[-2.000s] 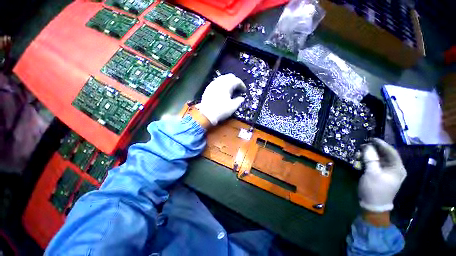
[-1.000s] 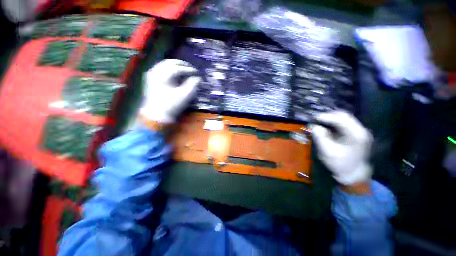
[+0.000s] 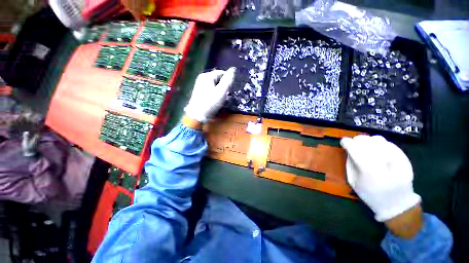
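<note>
The orange-brown fixture (image 3: 303, 154) lies flat in front of me, with cut-out slots and no board on it. The black parts tray (image 3: 267, 72) stands just behind it, with silvery parts in its outer sections and tiny bright pieces in the middle one. My left hand (image 3: 210, 94), in a white glove, is over the tray's left front corner, thumb and fingertips close together. My right hand (image 3: 379, 172), gloved, is over the fixture's right end with its fingers curled and hides that end. Whether either hand holds a small part cannot be seen.
A red-orange foam sheet (image 3: 77, 97) with rows of green boards (image 3: 126, 132) lies at the left. Clear plastic bags (image 3: 349, 25) lie behind the tray. A clipboard with paper (image 3: 455, 43) is at the far right. Another person's sleeve (image 3: 43, 167) shows at the left edge.
My right hand has moved from the tray's right front corner left to the fixture's right end. My left hand has drawn back slightly from the left section. The view has turned.
</note>
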